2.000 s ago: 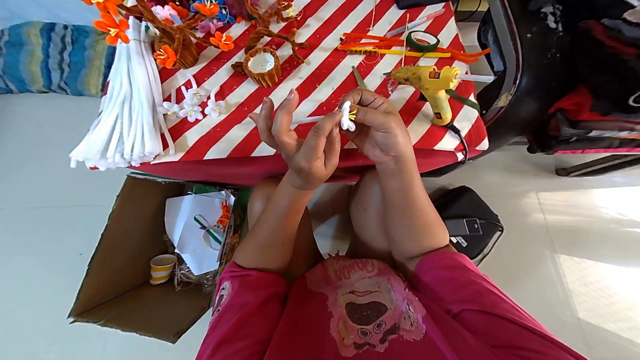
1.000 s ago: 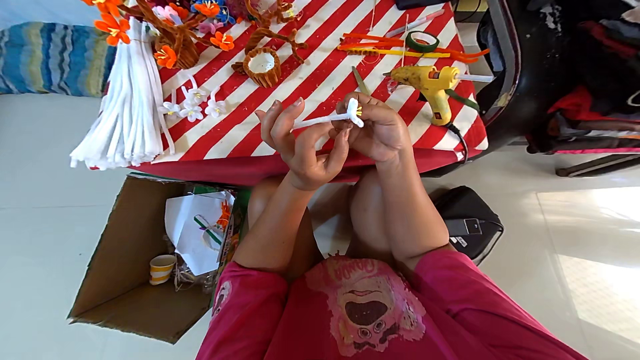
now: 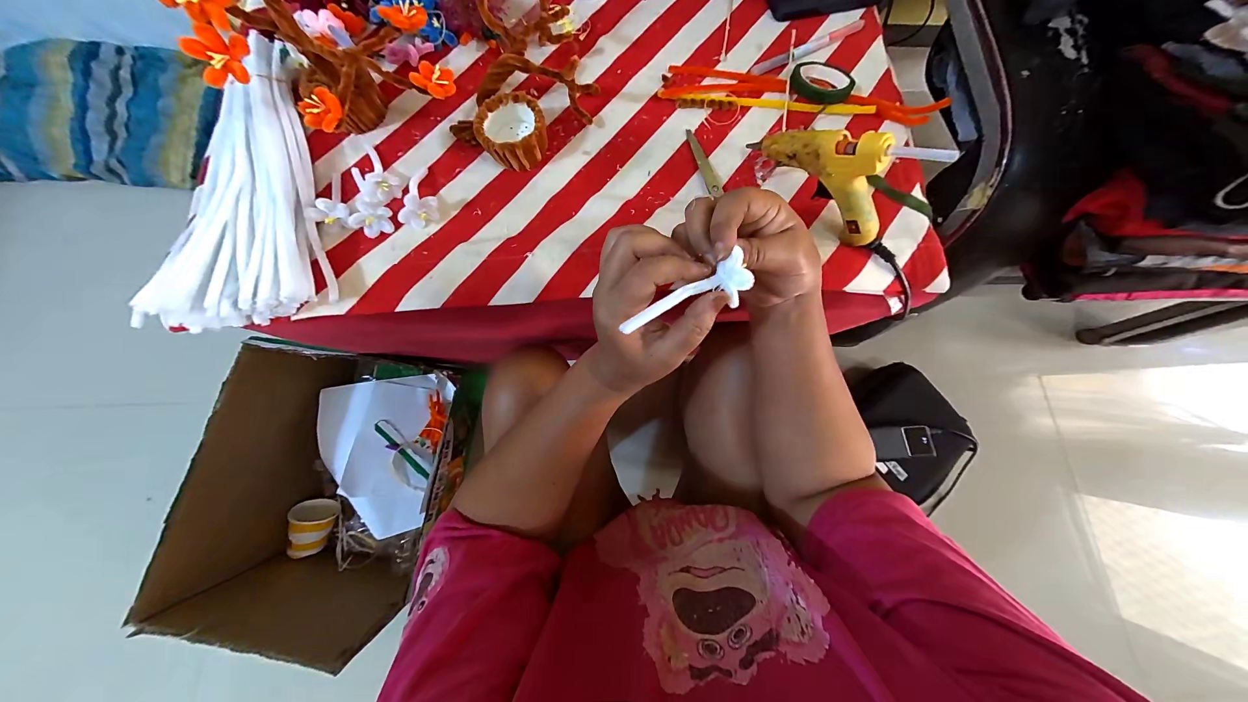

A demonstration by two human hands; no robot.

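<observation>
Between my hands is a white pipe-cleaner flower, its stem slanting down to the left. My left hand pinches it near the base of the petals, and my right hand grips the petals from the other side. Just beyond my right hand lie scissors, partly hidden by the fingers. A yellow hot glue gun rests to the right with a glue stick in its back. Several finished white flowers lie on the striped cloth at the left, beside a bundle of white pipe cleaners.
Orange pipe cleaners and green tape lie at the back right. A small brown pot and orange-flowered brown branches stand at the back left. Below the table edge are a cardboard box and a black bag.
The white flower has turned between my fingers: its stem now points down to the left, and the yellow centre seen earlier is out of sight. My left hand has closed in toward my right.
</observation>
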